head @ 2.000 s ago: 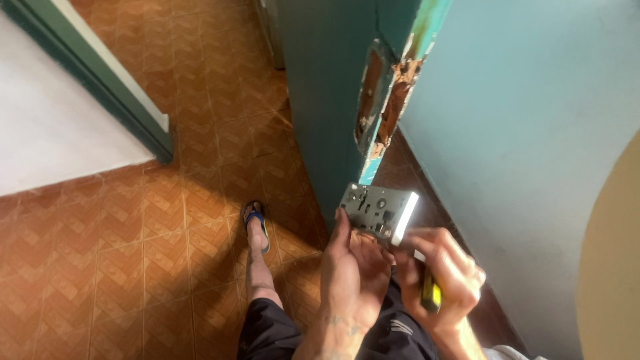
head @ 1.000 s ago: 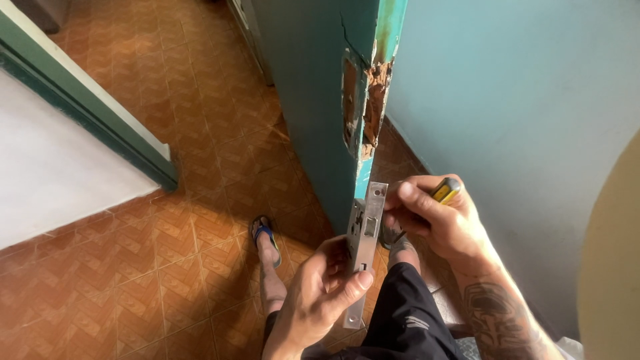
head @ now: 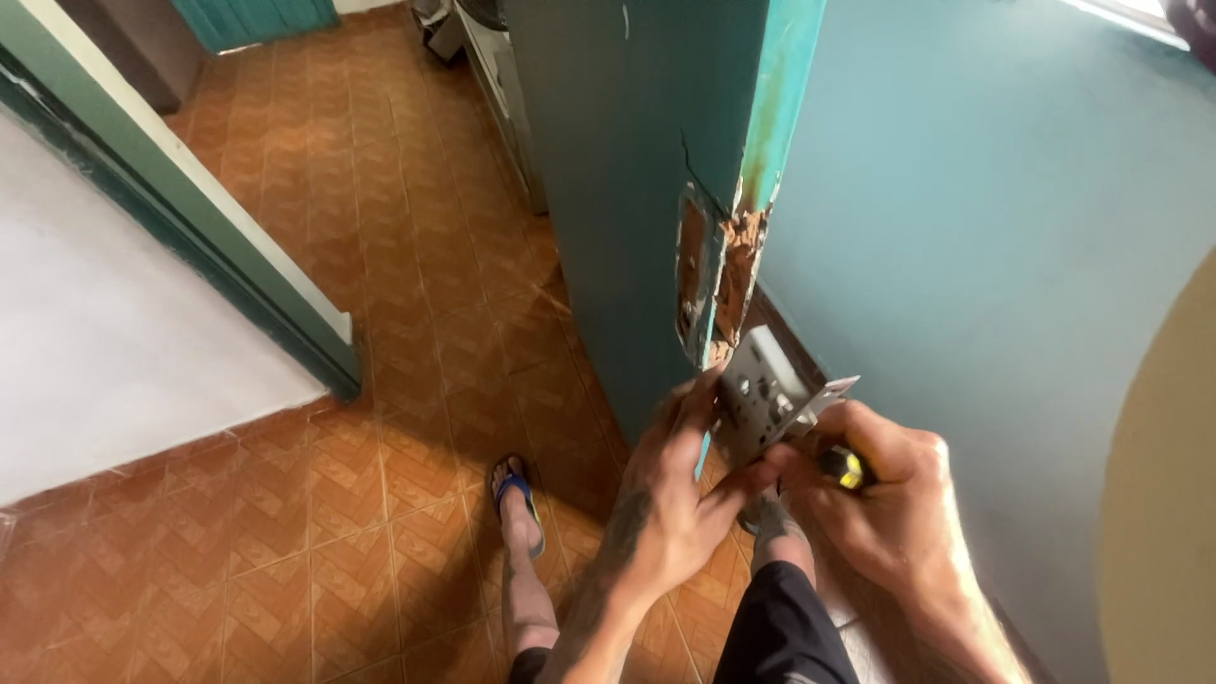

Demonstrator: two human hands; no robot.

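My left hand [head: 670, 484] grips a metal mortise lock [head: 760, 389] by its case, with the faceplate turned to the right. My right hand [head: 883, 484] is closed around a screwdriver with a yellow and black handle [head: 844, 467], close against the lock's faceplate side; its tip is hidden. Just above the lock is the edge of a teal wooden door [head: 784, 104], where a rough, splintered mortise [head: 739, 275] shows bare wood. An elongated cutout [head: 693, 266] opens in the door's face beside it.
A pale blue wall [head: 969, 237] stands to the right of the door. At left is a green door frame [head: 237, 256] by a white wall [head: 123, 313]. Brown tiles [head: 313, 570] cover the floor, where my sandalled foot [head: 513, 484] stands. A beige rounded surface [head: 1168, 475] fills the right edge.
The lock has turned: its faceplate faced the camera a second ago, and now its flat side shows. My right hand has moved down, closer to the lock, still holding the screwdriver.
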